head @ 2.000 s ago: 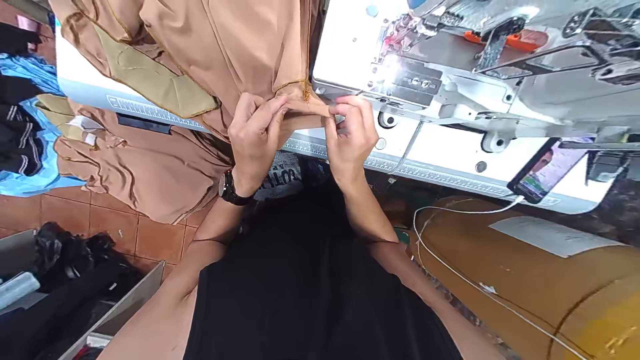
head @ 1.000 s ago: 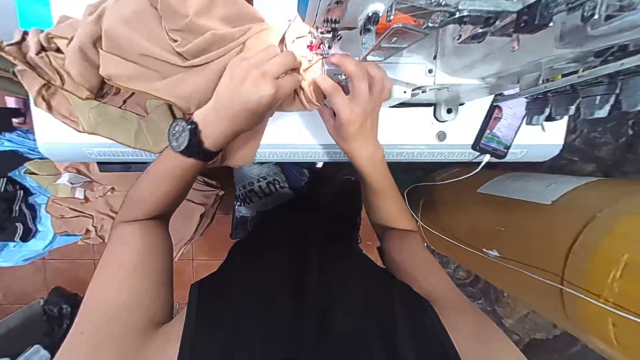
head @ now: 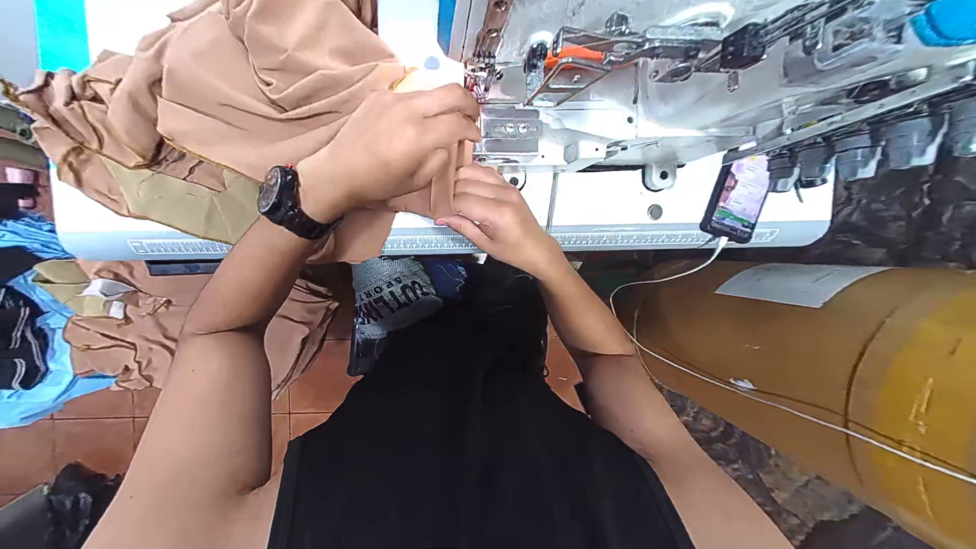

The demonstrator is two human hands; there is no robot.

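Tan fabric (head: 252,91) with darker overlocked seams lies bunched on the white sewing table, its edge running between my hands. My left hand (head: 404,145), with a black watch on the wrist, grips a fold of it close to the needle area (head: 482,76) of an industrial sewing machine (head: 602,99). Just below and to the right, my right hand (head: 496,217) pinches the folded edge between thumb and fingers. An olive fabric panel (head: 183,202) is joined to the tan cloth at the left. The fingertips of my left hand partly hide the fold.
A phone (head: 736,194) with a white charging cable (head: 671,282) rests at the table's right. Below it stands a large brown cylindrical container (head: 770,343). More tan cloth (head: 130,328) and blue plastic (head: 57,343) hang or lie at the lower left, over a tiled floor (head: 91,438).
Since one second ago, my right hand has moved down from beside the needle area and now holds the fabric edge. Two seconds ago both hands held the cloth nearer the table's front.
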